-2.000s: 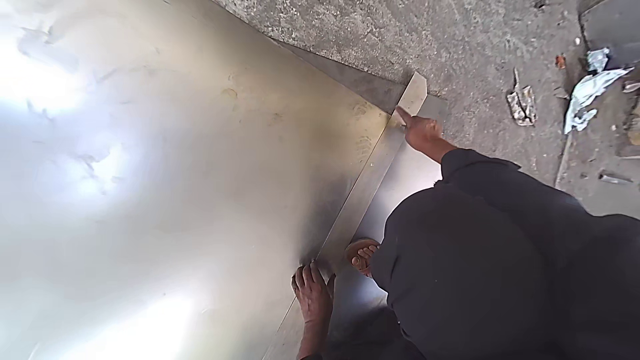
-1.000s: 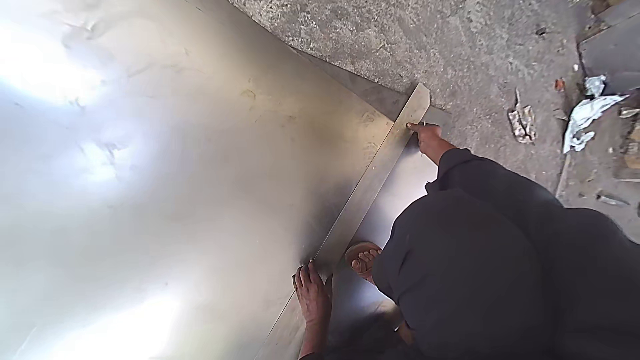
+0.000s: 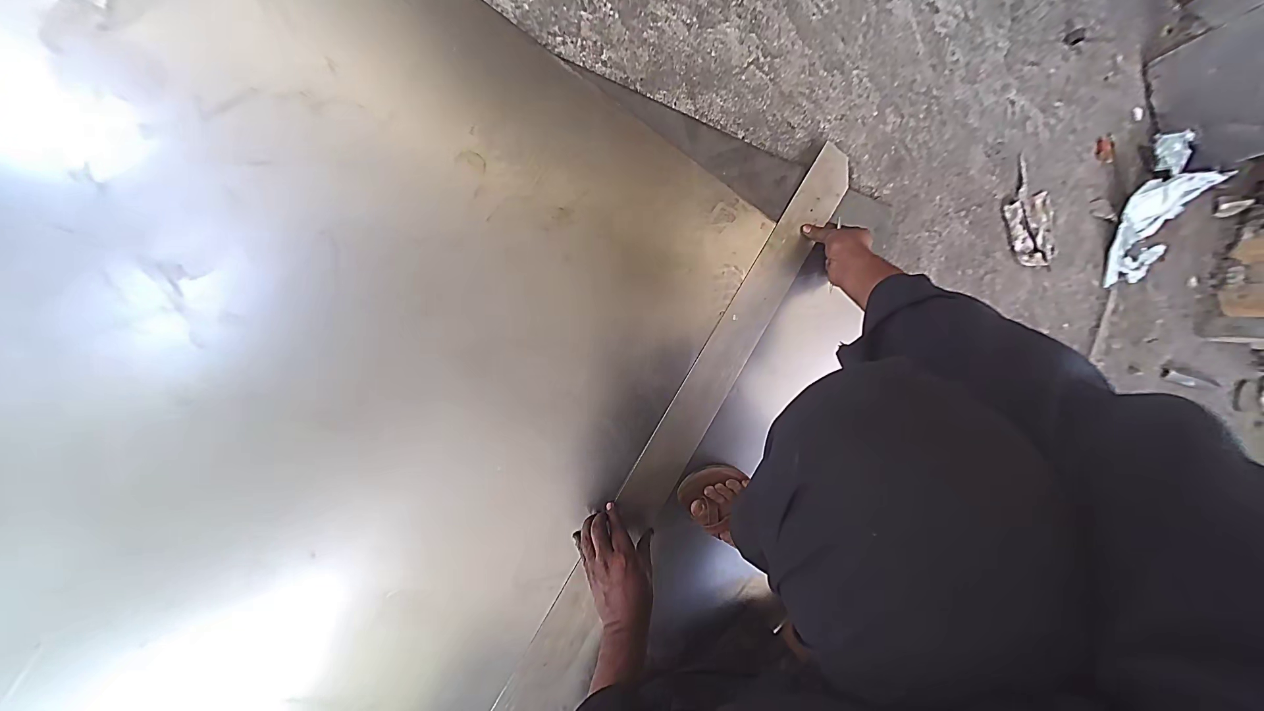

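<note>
A long flat metal straightedge (image 3: 736, 326) with an angled end lies diagonally on a large shiny metal sheet (image 3: 415, 395), near its right edge. Toward its lower part, my left hand (image 3: 617, 573) presses down with fingertips at the left edge and the thumb on the right. My right hand (image 3: 839, 255) is near the upper end, one digit pressing the metal and the others curled. A thin pale line shows by its fingers; whether it is a held tool cannot be told. Between the hands, my sandalled foot (image 3: 716, 502) rests beside the straightedge.
Rough concrete floor (image 3: 948, 89) borders the sheet at top and right. Crumpled pale plastic (image 3: 1150, 222) and a smaller scrap (image 3: 1029, 227) lie on it. A dark flat slab (image 3: 1210, 89) is at the top right. My dark-clothed body covers the lower right.
The right hand's pointing digit lay slantwise along the straightedge two seconds ago; it now rests more level near the right edge. The left hand stays in nearly the same place.
</note>
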